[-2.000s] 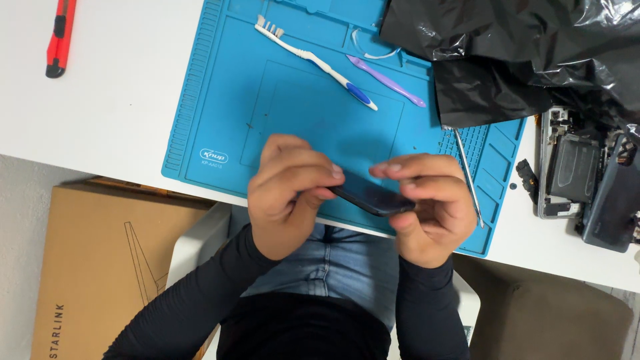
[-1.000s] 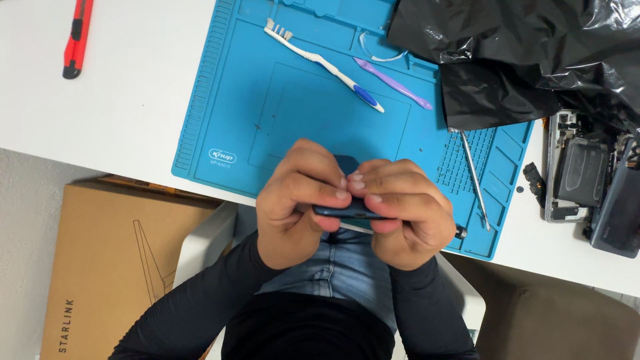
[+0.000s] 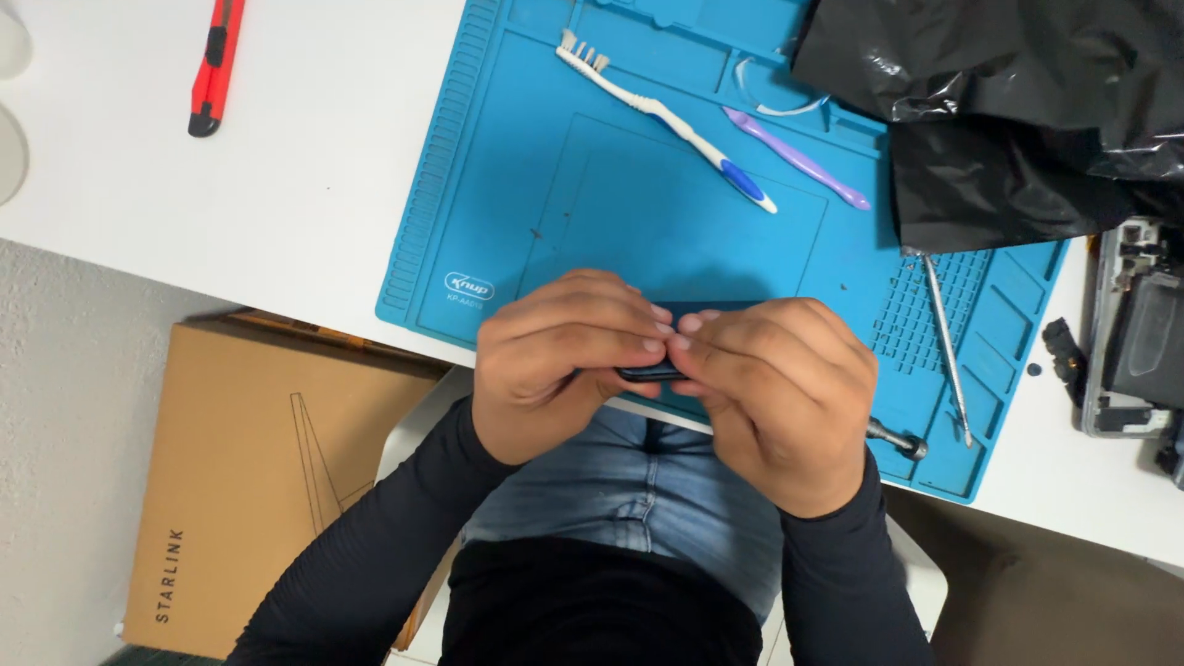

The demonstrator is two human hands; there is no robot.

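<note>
My left hand (image 3: 569, 361) and my right hand (image 3: 782, 393) grip a thin dark device, probably a smartphone (image 3: 652, 373), between them, their fingertips meeting over it. Most of the device is hidden by the fingers. It is held above the front edge of a blue silicone repair mat (image 3: 518, 213). Beyond the hands, a white and blue toothbrush (image 3: 684, 129) and a purple plastic pry tool (image 3: 797, 159) lie on the mat. A thin metal tool (image 3: 945, 347) rests on its right part. Close to my right wrist lies a metal-ended screwdriver-like tool (image 3: 897, 439), partly covered.
A black plastic bag (image 3: 1008, 102) covers the mat's upper right corner. Opened phone parts (image 3: 1138, 342) lie at the right on the white table (image 3: 305, 213). A red utility knife (image 3: 216, 69) is at the upper left. Below the table's edge stands a cardboard box (image 3: 240, 462).
Two seconds ago my hands were apart, holding the dark device at its ends with its broad face showing. They have come together over it, and the device is turned more edge-on.
</note>
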